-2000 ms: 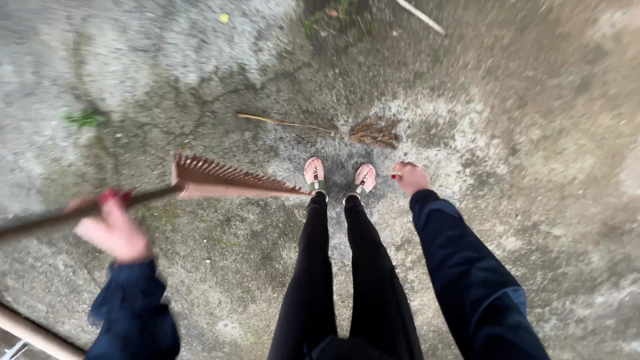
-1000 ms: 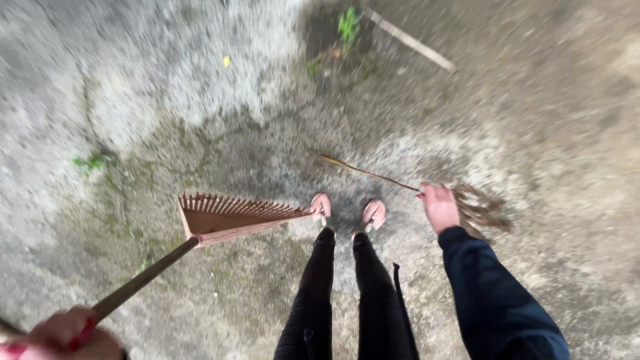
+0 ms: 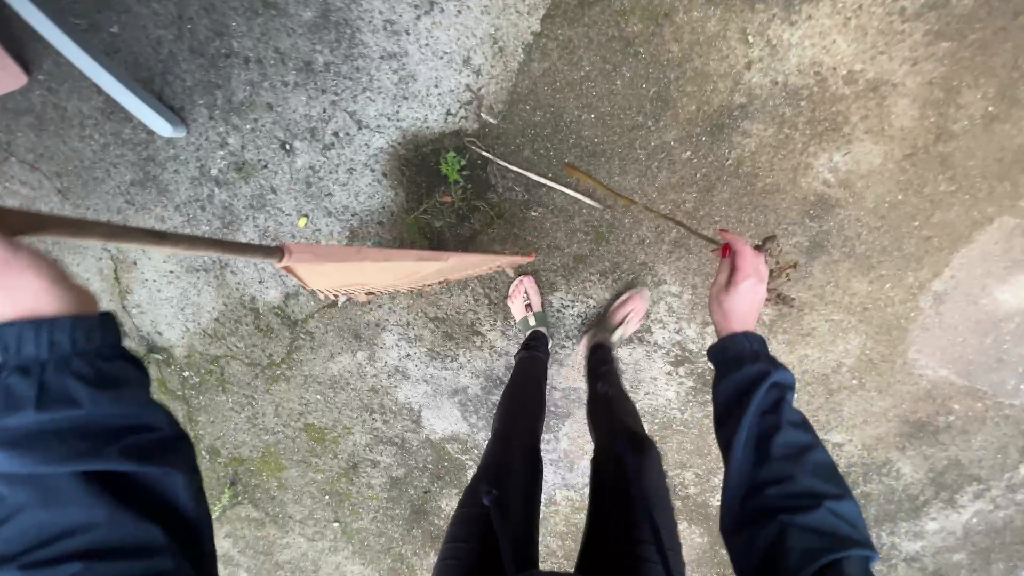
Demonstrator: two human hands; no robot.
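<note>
My left hand [image 3: 40, 280], partly cut off at the left edge, grips the brown handle of a rake [image 3: 400, 270]. The rake's pinkish-orange head is fan-like, with short teeth along its lower side, and its tip lies close to my left foot. My right hand [image 3: 740, 280] has its fingers closed on a thin dry plant stalk [image 3: 640, 204]. The stalk's bare end points up and left, while its brown withered tuft [image 3: 782, 272] shows behind and to the right of my fingers.
Rough concrete ground [image 3: 864, 160] carries a pale thin stick [image 3: 536, 174] and a small green weed [image 3: 453, 166] in a dark mossy patch. A light grey bar [image 3: 104, 72] and part of a pink object [image 3: 8, 72] are at the upper left. My sandalled feet [image 3: 526, 300] stand below the rake's tip.
My right hand was apart from the stalk two seconds ago and has since taken hold of it. The rake's head has turned, its teeth now facing down instead of up. The view has shifted.
</note>
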